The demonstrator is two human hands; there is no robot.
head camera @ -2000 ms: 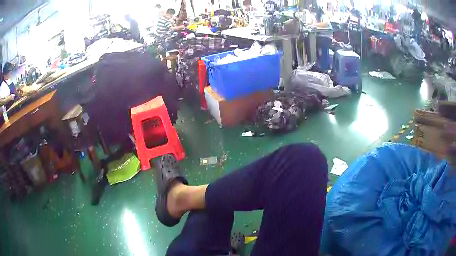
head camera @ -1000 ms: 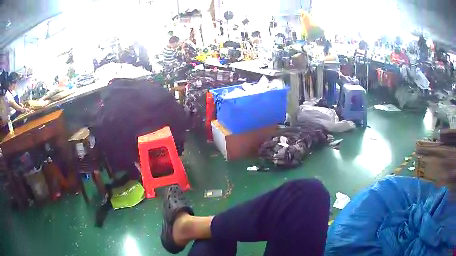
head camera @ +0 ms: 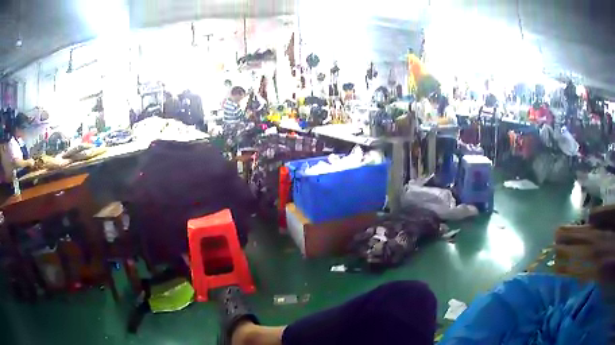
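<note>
Neither of my hands is in the picture. My bent leg in dark trousers [head camera: 377, 313] shows at the bottom, with a dark perforated clog [head camera: 235, 313] on the foot, near the front legs of a red plastic stool [head camera: 219, 253]. A shiny blue sack [head camera: 533, 313] lies at the bottom right beside my knee, cut off by the lower edge.
A blue crate [head camera: 340, 192] with white material stands on a carton [head camera: 330, 236]. A dark patterned bundle [head camera: 394, 239] lies beside it. A black heap [head camera: 185, 195] is behind the stool. Brown cartons [head camera: 583, 249] are at right. People sit or stand at distant tables.
The view has tilted up. Stool, crate, leg and sack sit lower in the picture, and more of the far tables and ceiling shows. The leg stays crossed.
</note>
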